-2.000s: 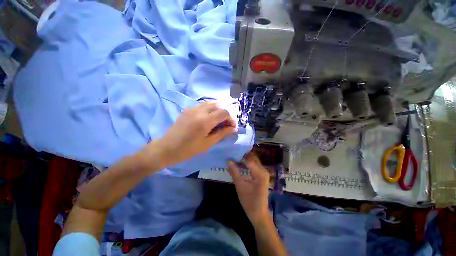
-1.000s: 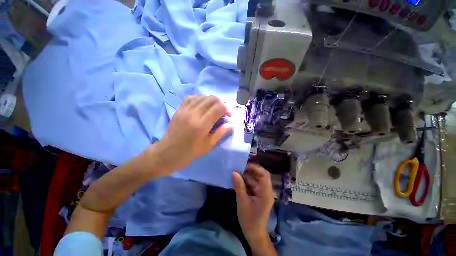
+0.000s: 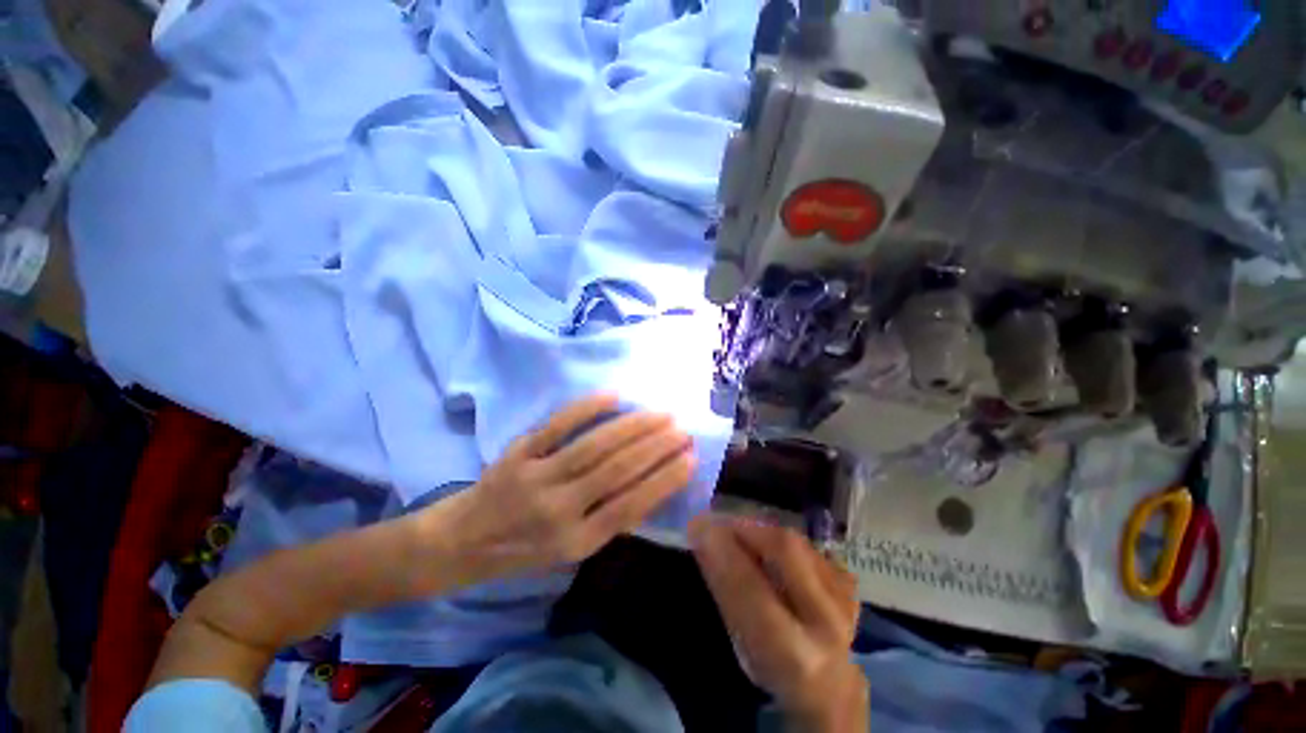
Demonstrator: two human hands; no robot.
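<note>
Light blue cloth (image 3: 416, 301) lies rumpled over the table left of the overlock machine (image 3: 845, 158). Its right edge runs beside the brightly lit presser foot and needle area (image 3: 738, 344). My left hand (image 3: 580, 480) lies flat on the cloth just below the lit area, fingers pointing right. My right hand (image 3: 781, 594) is at the cloth's lower right corner, below the needle, with fingers bent and thumb side at the edge. Its fingertips seem to pinch the corner, partly hidden.
Scissors (image 3: 1167, 551) with yellow and red handles lie on a white cloth pad (image 3: 1096, 573) at right. Grey tension dials (image 3: 1024, 351) line the machine front. A control panel (image 3: 1146, 50) is at top right. More blue cloth (image 3: 945, 695) hangs low near my lap.
My left hand has moved down from beside the needle and lies flatter. My right hand has moved slightly down and right. The cloth near the foot has shifted, showing a raised fold. The view has shifted slightly.
</note>
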